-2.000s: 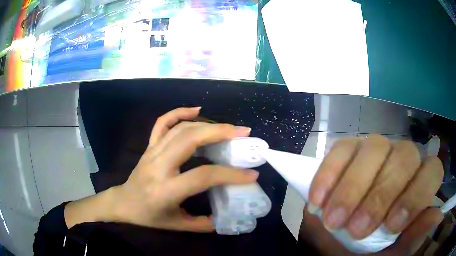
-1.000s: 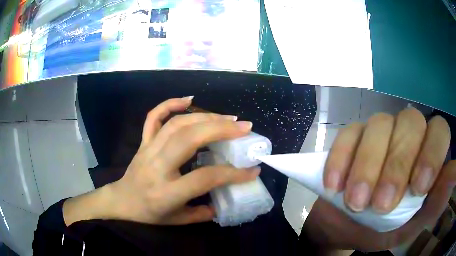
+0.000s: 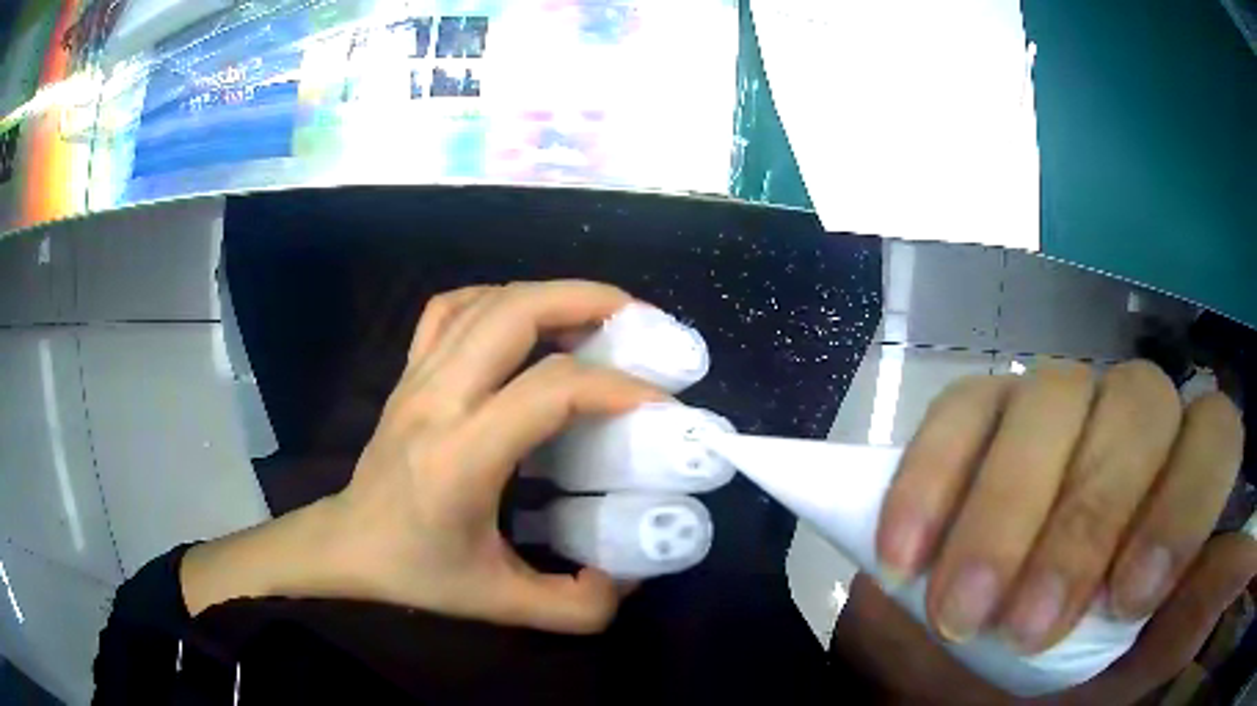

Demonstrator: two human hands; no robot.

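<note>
My left hand holds three white plastic housings, spread one above another, with their oval ends facing right. The top housing is under the fingers. The middle housing shows small holes in its end. The bottom housing shows several recesses and rests by the thumb. My right hand is closed around a white squeeze cone. The cone's fine tip points left and is at the end face of the middle housing; whether it touches cannot be told.
The bench edge runs across the top, with shiny printed sheets at the left, a white paper sheet and a green mat at the right. Below are my black-clothed lap with white specks and the pale tiled floor.
The three housings have turned and spread apart in my left hand. The cone tip has moved from the uppermost housing to the middle one.
</note>
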